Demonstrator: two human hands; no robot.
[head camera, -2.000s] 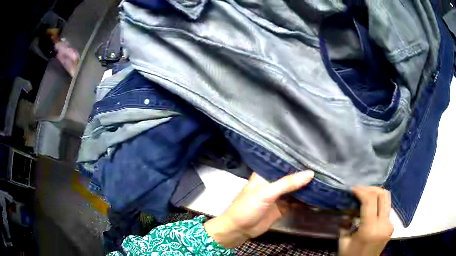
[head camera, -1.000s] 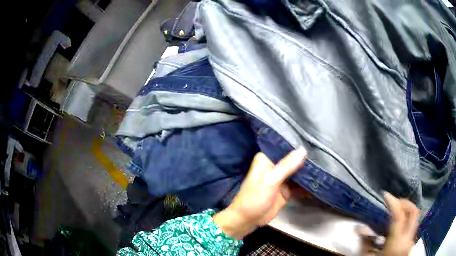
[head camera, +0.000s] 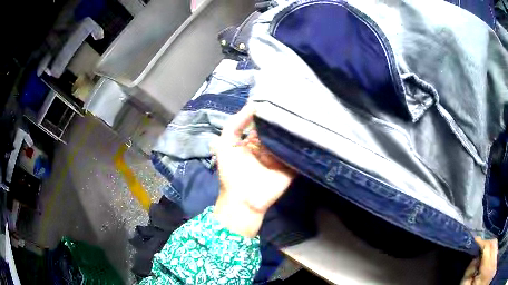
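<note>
A denim jacket, pale grey-blue side showing, is spread before me. A dark blue armhole opening shows near its top. Its dark blue stitched edge band is stretched between my hands, above the white table. My left hand, bare with a green patterned sleeve, grips the band's left end. My right hand is at the band's right end, low at the right, partly cut off by the dark rim; its fingers close on the edge. No snips can be made out.
More denim garments lie left of and beneath the jacket. A dark garment with brassy buttons lies beyond. The white table edge shows below. Large grey bins, a yellow floor line and a green basket are at the left.
My left hand has moved up and left along the band, and my right hand right and down. The band is now stretched out and lifted. The view has turned left.
</note>
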